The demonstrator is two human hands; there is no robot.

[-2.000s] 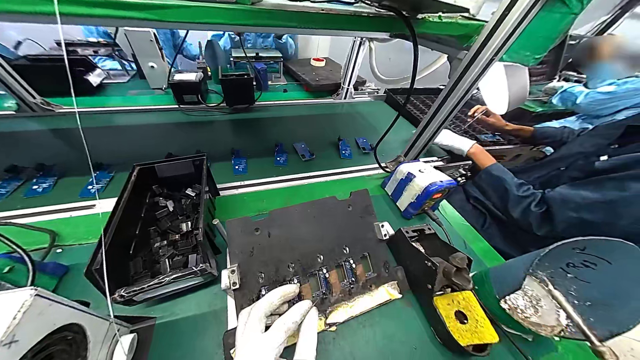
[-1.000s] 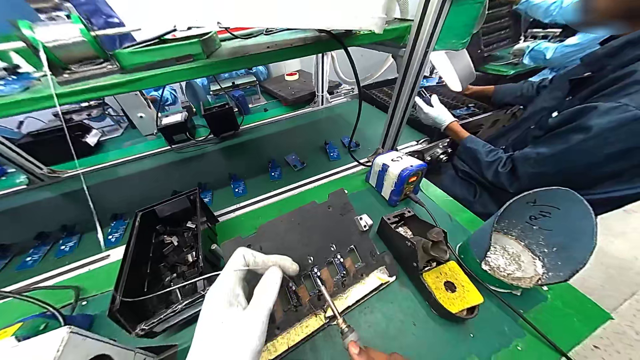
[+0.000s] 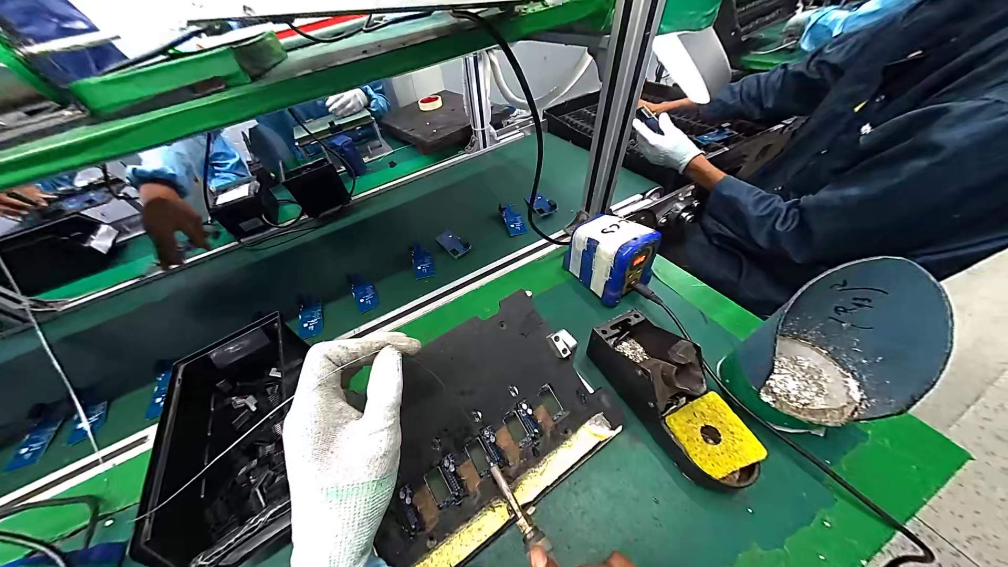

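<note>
My left hand (image 3: 346, 441), in a white knitted glove, pinches a thin solder wire (image 3: 228, 453) between thumb and forefinger, above the left part of a black fixture plate (image 3: 480, 354). Several small circuit boards (image 3: 488, 447) with black connectors sit in the plate's cutouts. My right hand (image 3: 579, 559), bare and mostly below the frame's edge, holds a soldering iron (image 3: 512, 500); its tip points at a middle board. Yellowed tape (image 3: 512, 512) runs along the plate's near edge. A black bin (image 3: 228, 441) of small black parts stands left of my left hand.
Right of the plate are a soldering iron stand with a yellow sponge (image 3: 715, 435), a blue and white soldering station (image 3: 613, 258) and a scoop-shaped container (image 3: 858, 346) with solder residue. Blue circuit boards (image 3: 365, 294) lie on the conveyor behind. A co-worker's gloved hand (image 3: 665, 143) holds a part.
The soldering iron, not seen two seconds ago, came into view over the plate. My left hand, low over the plate's near edge then, is now raised with the wire. The view has shifted.
</note>
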